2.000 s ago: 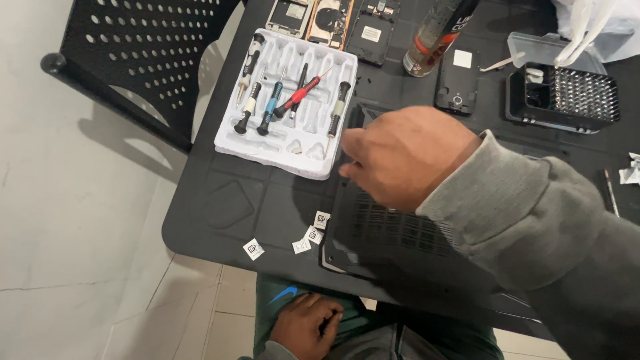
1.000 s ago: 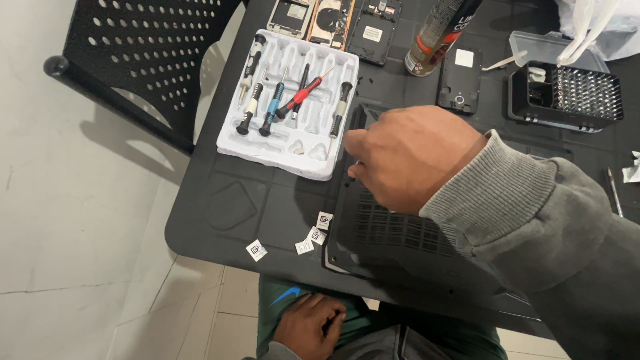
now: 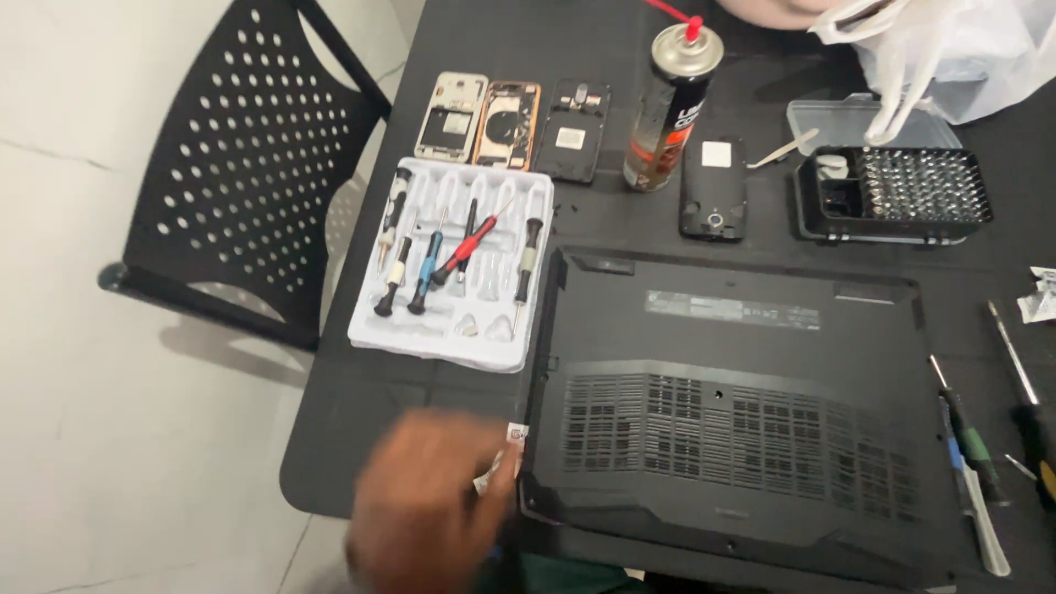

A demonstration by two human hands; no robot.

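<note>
My left hand (image 3: pixel 429 503), blurred by motion, is over the table's near-left edge. Its fingers reach toward the corner of an upside-down black laptop (image 3: pixel 742 338). A small square white printed sticker (image 3: pixel 517 431) lies at the fingertips beside the laptop's left edge, with more white pieces (image 3: pixel 488 478) partly under the fingers; whether the hand grips any cannot be told. My right hand is out of view. Beyond the laptop's left corner, a white plastic tray (image 3: pixel 445 351) holds several precision screwdrivers, including a red one (image 3: pixel 470 249) and a blue one (image 3: pixel 427 271).
Opened phones (image 3: pixel 507 124), a spray can (image 3: pixel 672 107), tweezers (image 3: pixel 784 148) and a black bit case (image 3: pixel 895 198) stand behind. A green-handled screwdriver (image 3: pixel 973 437) and a white pry tool (image 3: pixel 982 528) lie right of the laptop. A perforated chair (image 3: pixel 247 165) is at left.
My right hand and grey sleeve have left the view from over the laptop, uncovering its base. My left hand has come up from my lap to the stickers at the table edge.
</note>
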